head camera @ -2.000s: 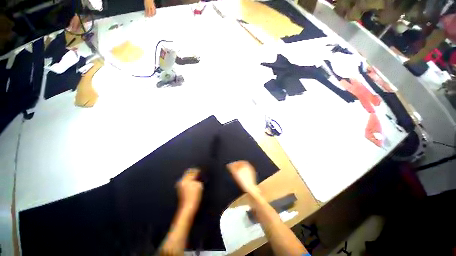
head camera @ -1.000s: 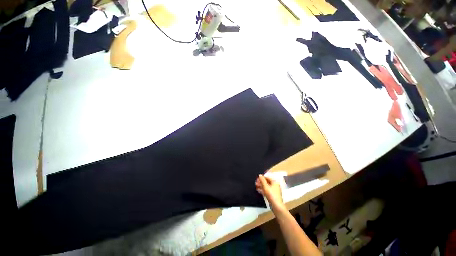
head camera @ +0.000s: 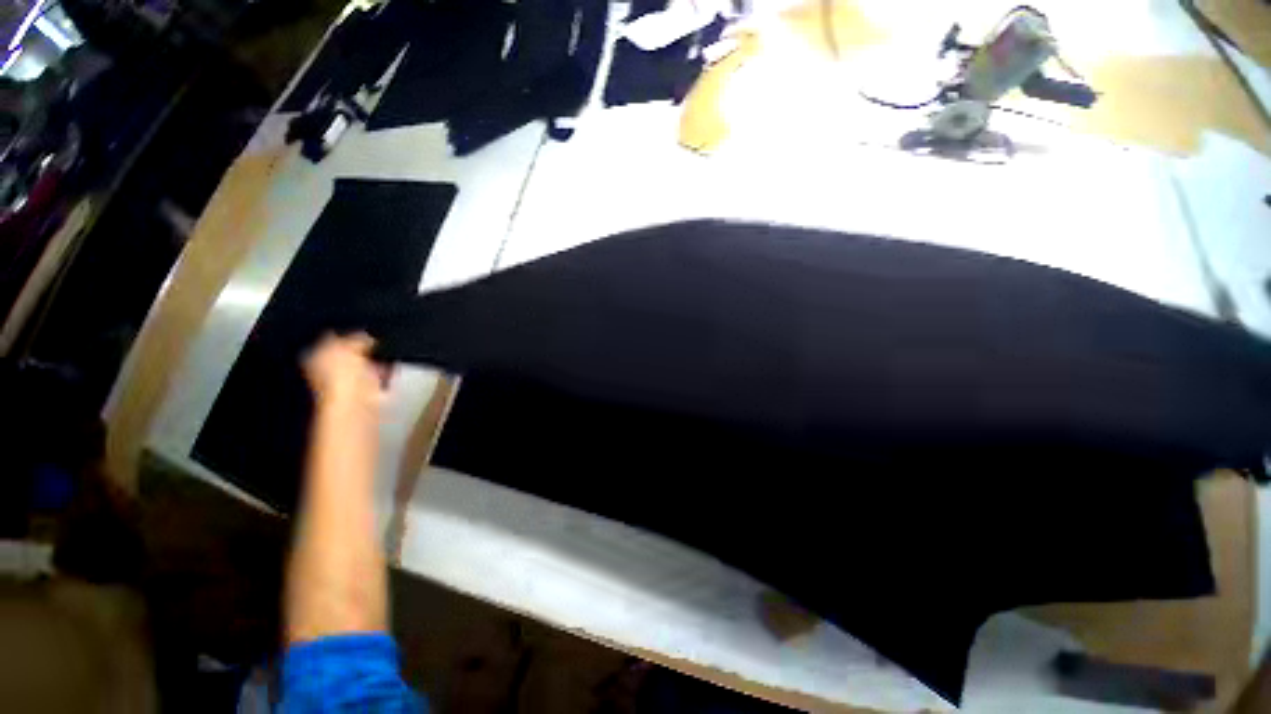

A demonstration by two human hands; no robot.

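A large black cloth panel (head camera: 836,321) stretches from my left hand to the right edge of the picture, its left end bunched and raised. My left hand (head camera: 344,366), blurred, is closed on that narrow end. A second black cloth layer (head camera: 836,516) lies flat below it on the white table (head camera: 599,551), with a curved edge at the lower right. My right hand is not in view; the panel's right end is cut off by the picture's edge.
Another black piece (head camera: 370,251) lies at the left. A cutting machine (head camera: 983,84) stands at the back. Black cloth pieces (head camera: 488,70) and a tan card pattern (head camera: 718,98) lie at the far side. A grey metal weight (head camera: 1136,679) lies at the lower right.
The view has turned left. My left hand has come into view holding the cloth's left end; an upper layer is now lifted off the lower one. My right hand has left the picture.
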